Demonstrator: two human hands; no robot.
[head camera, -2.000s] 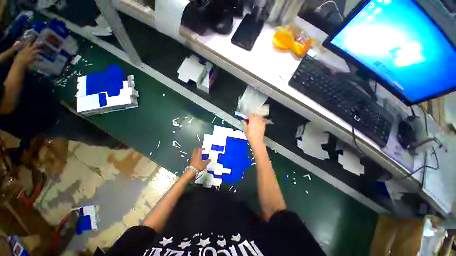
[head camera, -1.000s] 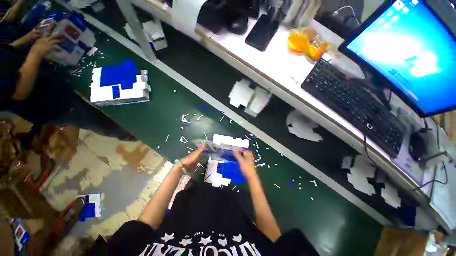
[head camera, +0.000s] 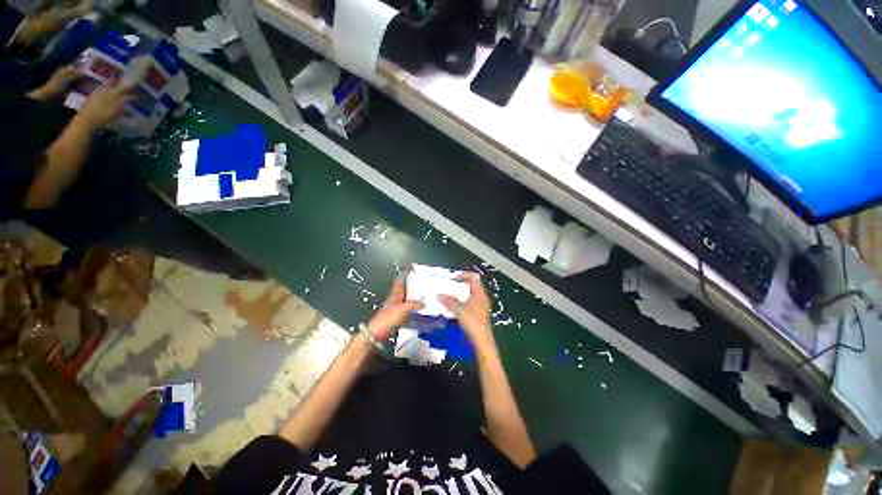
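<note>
A small white part-folded carton (head camera: 437, 289) is held between both my hands over the green work surface. My left hand (head camera: 398, 311) grips its left side and my right hand (head camera: 471, 307) grips its right side, thumbs on the near edge. Below it lies the stack of blue and white blanks (head camera: 453, 342), partly hidden by my hands and the carton. Another stack of blanks (head camera: 232, 169) lies farther left on the green surface.
White formed pieces (head camera: 561, 240) lie on the dark belt (head camera: 455, 179) behind a metal rail. Small white trim (head camera: 358, 235) is scattered around the stack. Above are a shelf with keyboard (head camera: 682, 208), monitor and phone (head camera: 501, 71). Another person's hands (head camera: 106, 100) hold blanks at upper left.
My right hand has come back from the belt to the stack. Both hands now hold a part-folded carton raised over the stack. Formed pieces on the belt have moved right.
</note>
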